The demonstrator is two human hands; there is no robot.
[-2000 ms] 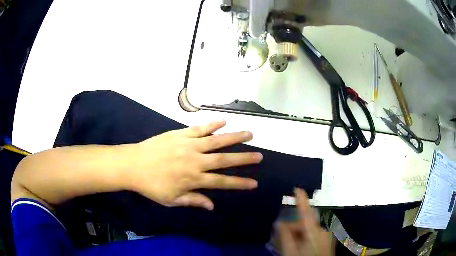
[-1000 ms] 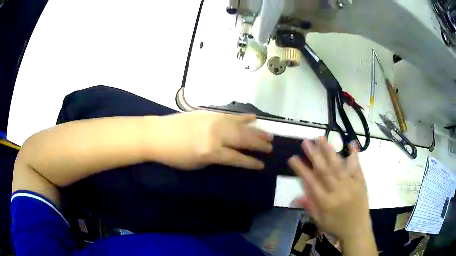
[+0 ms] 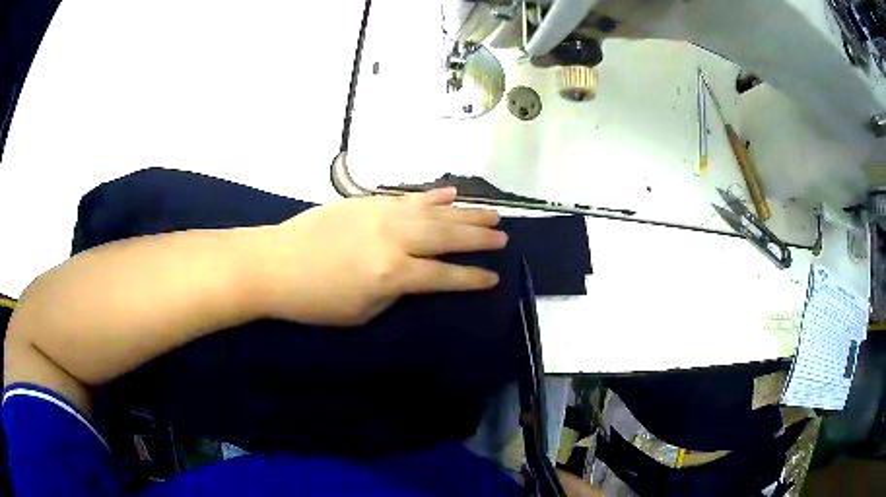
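Observation:
A dark cloth panel (image 3: 418, 340) lies over the table's front edge and the lap. Its narrow dark band (image 3: 554, 254) extends to the right on the white table. My left hand (image 3: 379, 254) lies flat on the panel with fingers apart, pointing right. The large black shears (image 3: 529, 388) point up, their blades at the panel's right edge beside the band. My right hand (image 3: 580, 485) is cut off by the bottom edge, at the shears' handles; only a small part shows.
The sewing machine (image 3: 670, 49) stands at the top. An awl (image 3: 748, 175), a thin pale stick (image 3: 702, 126) and silver thread snips (image 3: 753, 228) lie at the right. A printed paper (image 3: 826, 340) hangs over the right edge. Dark cloth (image 3: 690, 417) is below the table.
The shears have left the table beside the machine and are now at the panel edge with my right hand. My right hand has moved down from the band. My left hand remains on the panel.

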